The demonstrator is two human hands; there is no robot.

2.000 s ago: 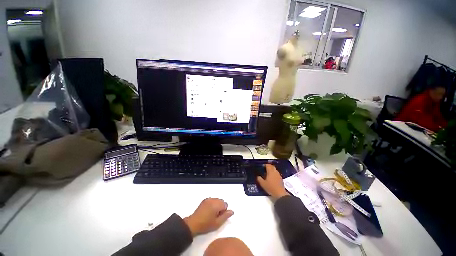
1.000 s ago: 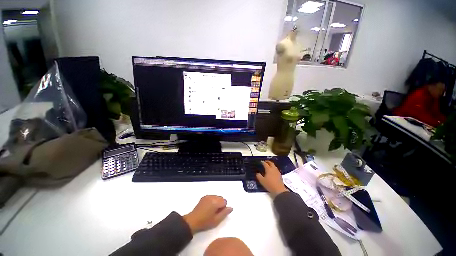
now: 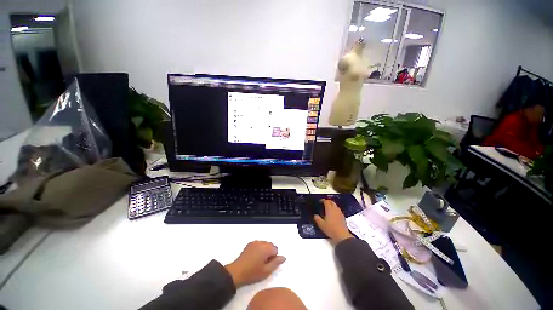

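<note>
My right hand (image 3: 332, 221) rests on the dark mouse pad (image 3: 309, 230), its fingers over a small black mouse (image 3: 316, 207) that is mostly hidden. My left hand (image 3: 256, 263) lies loosely curled on the white desk, in front of the keyboard, with nothing seen in it. The black keyboard (image 3: 233, 204) lies below the monitor (image 3: 200, 121). The monitor shows white windows over a black screen, with orange icons down the right side. A small picture shows in the lower white window.
Left are a grey calculator (image 3: 150, 197), olive-brown cloth (image 3: 82, 192) and a clear plastic bag (image 3: 76, 130). Right are papers (image 3: 371, 233), a yellow-white tape measure (image 3: 438, 249), a dark flat item (image 3: 452, 266), a green-lidded bottle (image 3: 348, 166) and a plant (image 3: 409, 148). A person in red (image 3: 515, 133) sits far right.
The small picture in the lower white window sits higher and looks different. The whole view has shifted slightly. Both hands keep about the same places on the desk.
</note>
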